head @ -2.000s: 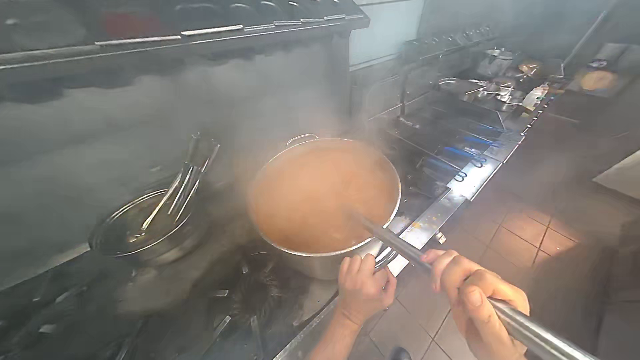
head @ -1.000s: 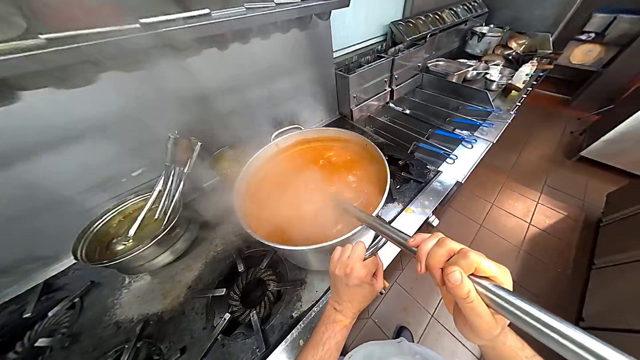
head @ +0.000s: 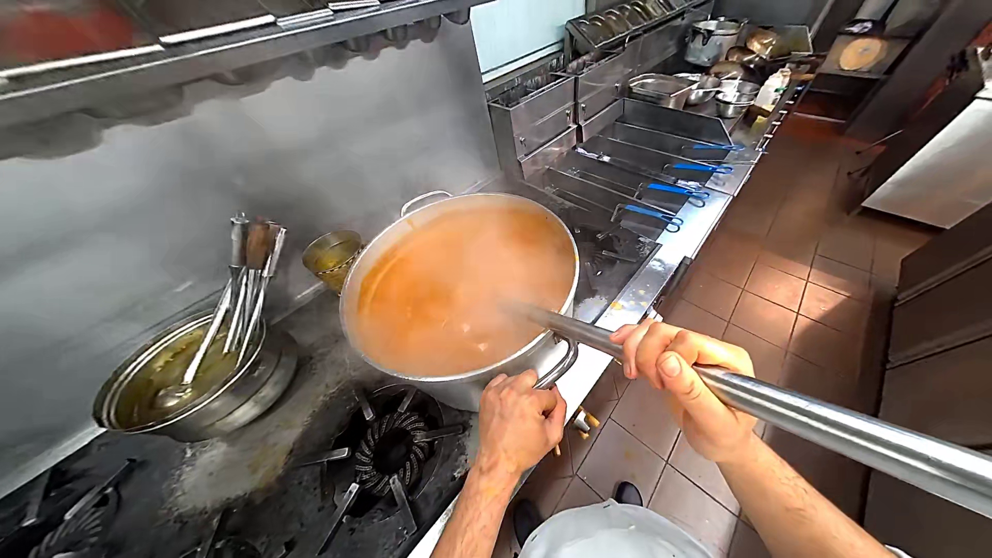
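Note:
A large metal stockpot [head: 364,349] full of steaming orange liquid stands on the range. My left hand [head: 518,422] is closed around the pot's near side handle, beside the rim. My right hand [head: 692,380] grips a long metal shaft [head: 845,430], which slants over the rim; its far end is hidden in the liquid. Left of the pot, a metal bowl [head: 267,387] holds yellowish liquid, a ladle [head: 205,349] and whisks [head: 248,287]. A small metal container [head: 333,256] with yellow liquid sits close behind the stockpot's left rim.
A bare gas burner [head: 391,453] lies in front of the pot. Fryers [head: 612,170] with blue-handled baskets [head: 655,213] stand beyond it, then pans and bowls [head: 732,97]. A metal shelf [head: 232,39] overhangs the range. Tiled floor [head: 759,325] runs along the right.
Steam that blurred the whole view two seconds ago has thinned. Both hands keep their holds on the pot handle and the shaft.

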